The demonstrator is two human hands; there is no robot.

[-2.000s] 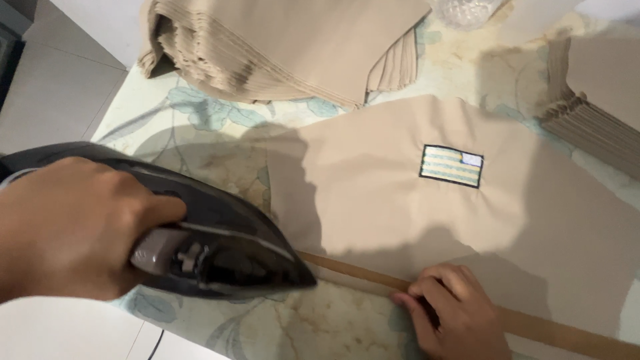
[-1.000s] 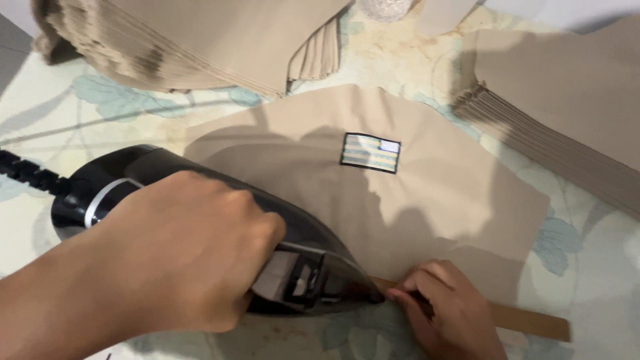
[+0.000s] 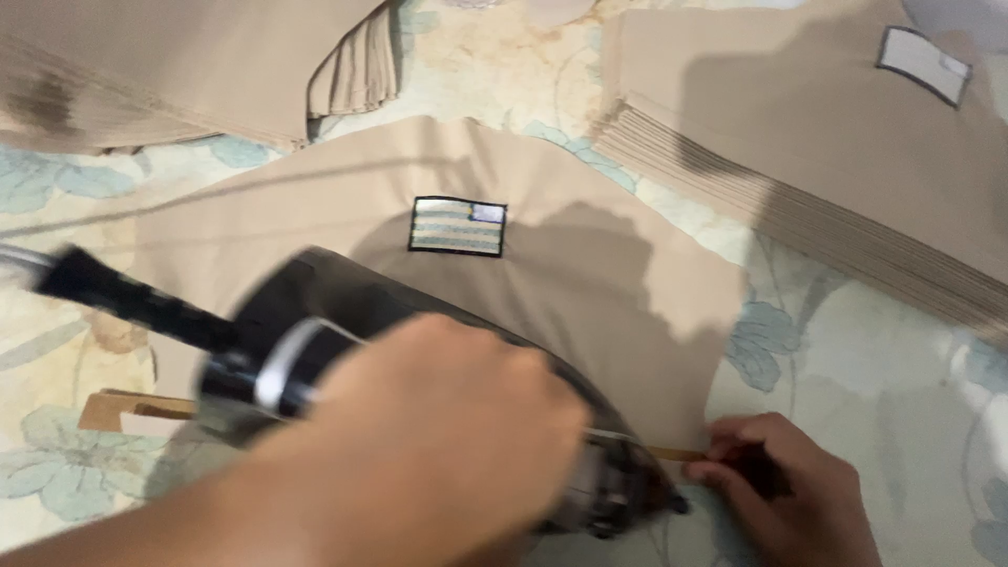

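Observation:
My left hand (image 3: 449,417) is wrapped around the handle of a black clothes iron (image 3: 378,291), its tip pointing lower right. The iron lies over the lower edge of a beige fabric panel (image 3: 630,354), hiding much of that edge. A striped rectangular patch with a dark border (image 3: 457,227) is on the panel. A brown strip, apparently card (image 3: 102,411), runs along the lower edge and shows at both sides of the iron. My right hand (image 3: 787,488) pinches the panel's lower right corner and the strip's end between thumb and fingers, just right of the iron's tip.
Stacked beige fabric pieces (image 3: 197,55) lie at the upper left. Another neat stack (image 3: 787,102), with a pale patch (image 3: 923,66) on top, is at the upper right. The table has a floral cover (image 3: 866,402). The iron's cord (image 3: 134,299) trails left.
The iron in my left hand has moved right along the panel's lower edge. My right hand has shifted right to the corner. The view has moved closer.

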